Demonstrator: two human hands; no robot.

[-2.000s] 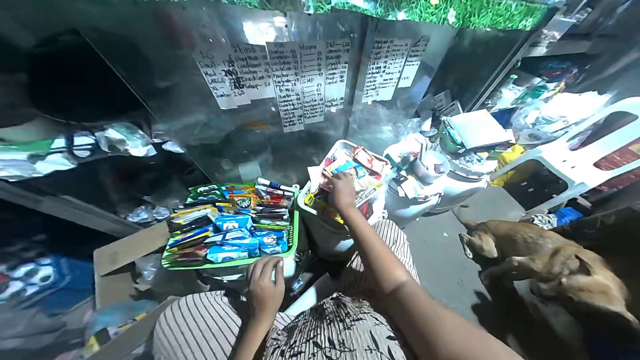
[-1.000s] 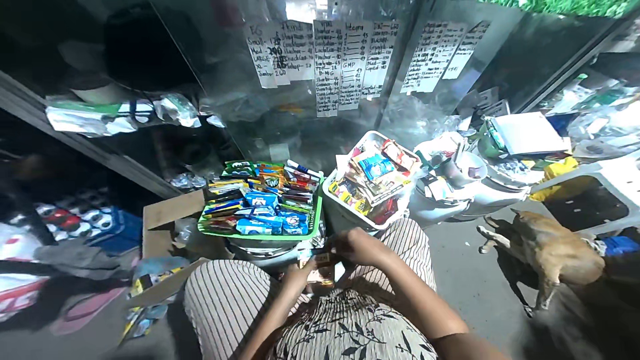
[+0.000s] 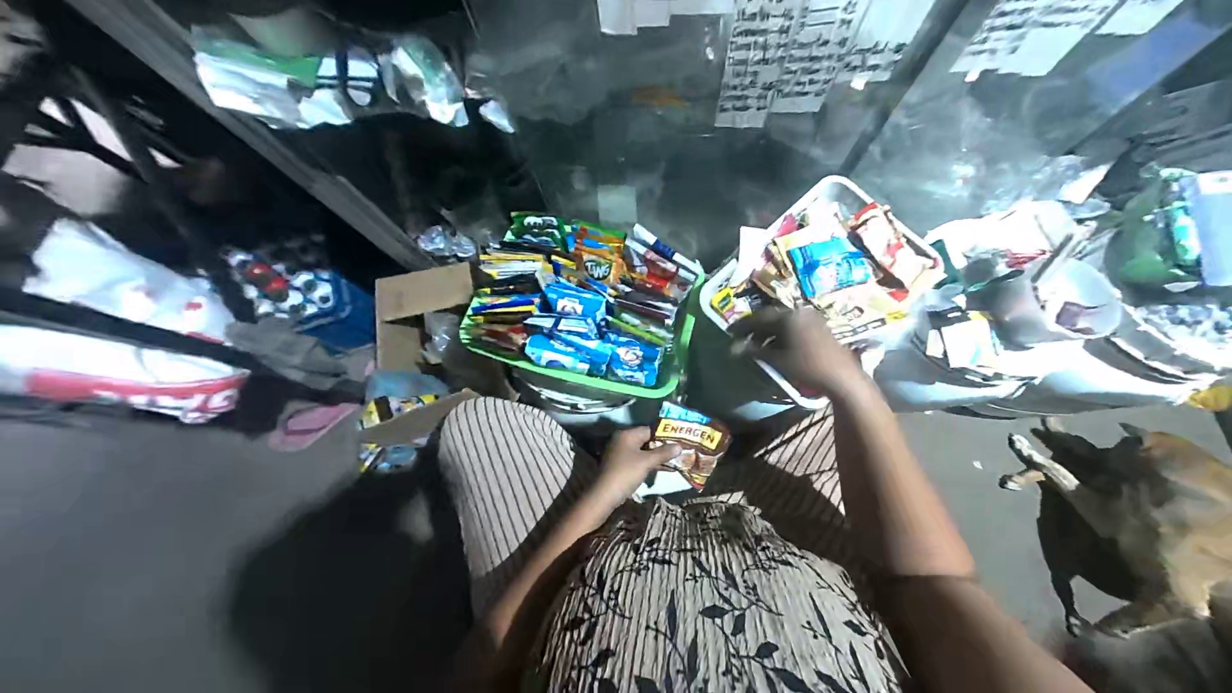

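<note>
My left hand grips a brown and yellow Energen sachet above my lap. My right hand is over the near left part of a white plastic basket heaped with packets; its fingers are blurred, and whether they hold anything cannot be made out. A blue and white packet and a red and white packet lie on that heap. To the left, a green-rimmed basket is full of upright and flat snack packets, with blue packets toward its front.
An opened cardboard box stands left of the green basket. White tubs holding various items are on the right. A dog lies on the floor at the lower right. Behind the baskets is a glass case with handwritten sheets. A pink slipper lies at left.
My right hand has moved from my lap to the white basket. My left hand now shows the sachet held up over my lap, where both hands were together one second ago.
</note>
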